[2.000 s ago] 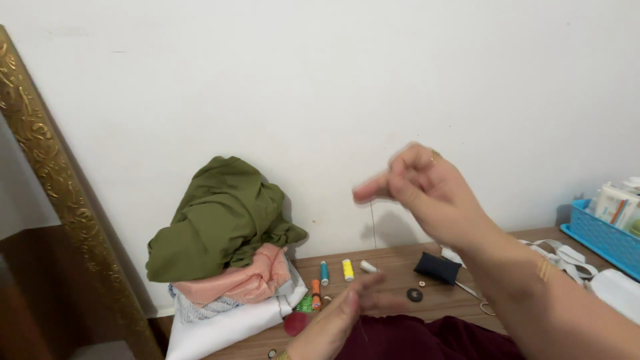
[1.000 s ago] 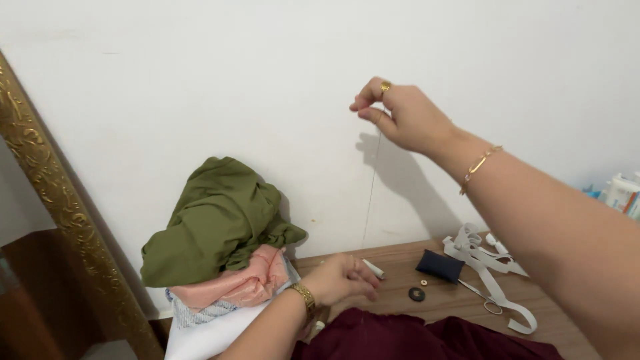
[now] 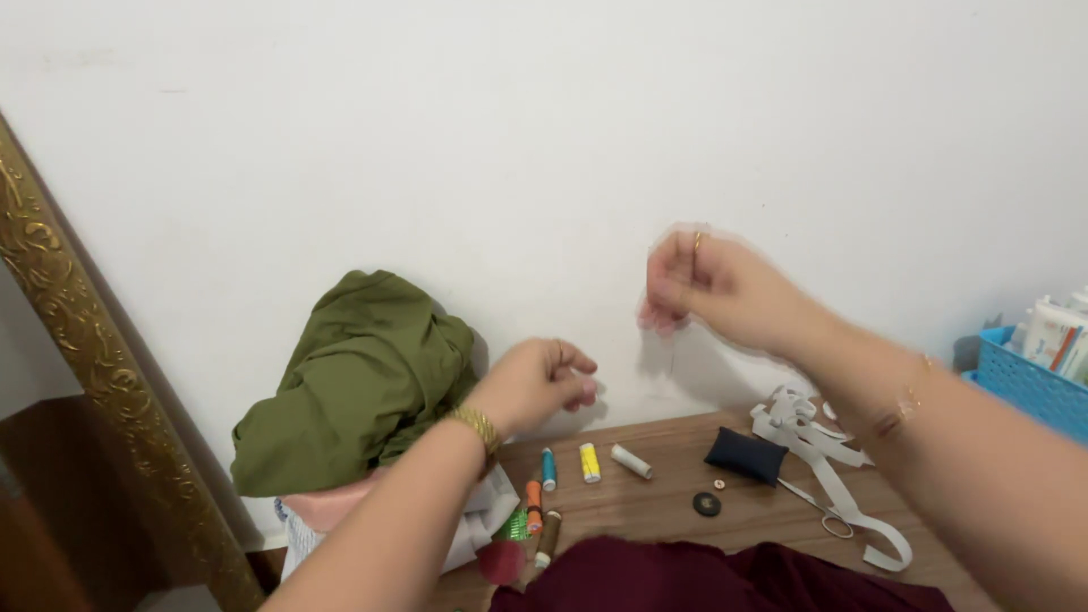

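My left hand point(image 3: 544, 387) hovers over the back of the table with thumb and forefinger close together; whether thread lies between them cannot be told. Higher and to the right, my right hand point(image 3: 701, 285) is blurred, its fingertips pinched, with a faint bit of thread point(image 3: 671, 361) below them. Maroon fabric point(image 3: 680, 578) lies at the near edge. Behind it are teal point(image 3: 548, 470), yellow point(image 3: 590, 463), white point(image 3: 631, 461), orange point(image 3: 534, 507) and brown point(image 3: 548, 540) thread spools, a large dark button point(image 3: 706, 504), a small button point(image 3: 719, 484) and a dark pincushion point(image 3: 746, 456).
Folded cloths with an olive green one point(image 3: 357, 382) on top are piled at the left, beside a gold carved frame point(image 3: 85, 357). White elastic band point(image 3: 833, 493) and scissors point(image 3: 835, 524) lie at the right, near a blue basket point(image 3: 1033, 378) of packets. A white wall stands behind.
My left hand has risen from the table near the spools. My right hand has come down from its higher place, nearer to the left one. The spools are back in sight.
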